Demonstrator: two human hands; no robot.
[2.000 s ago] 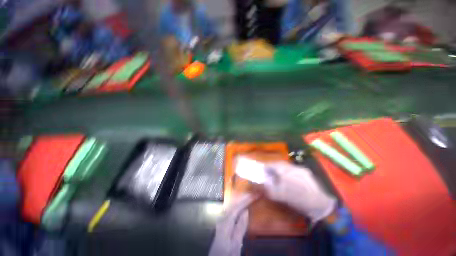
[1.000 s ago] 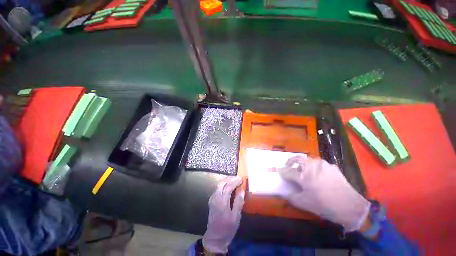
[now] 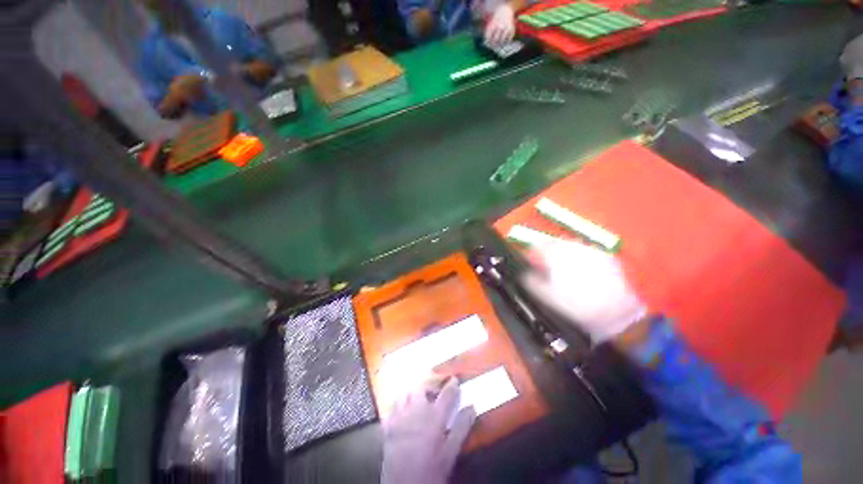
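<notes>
The orange fixture (image 3: 416, 295) lies tilted in view, its top recess bare. One white-faced module (image 3: 437, 346) lies across its middle, and another (image 3: 492, 389) lies in the lower part. My gloved left hand (image 3: 424, 433) rests its fingers at the left end of the lower one; whether it grips is unclear. My gloved right hand (image 3: 582, 288) is blurred over the red mat's left edge, at the near end of a white-faced strip (image 3: 530, 234); its fingertips are not clear. A second strip (image 3: 579, 224) lies just beyond. A black electric screwdriver (image 3: 520, 307) lies right of the fixture.
The screw tray (image 3: 326, 373) and a black bin with a plastic bag (image 3: 203, 416) stand left of the fixture. The red mat (image 3: 700, 274) lies right. A metal post (image 3: 180, 227) rises behind the trays. A green board (image 3: 514, 161) lies beyond. Coworkers' hands are across the line.
The view has turned right. My right hand has moved from the fixture to the strips on the red mat. Two white pieces now show on the fixture. My left hand is now at the lower one.
</notes>
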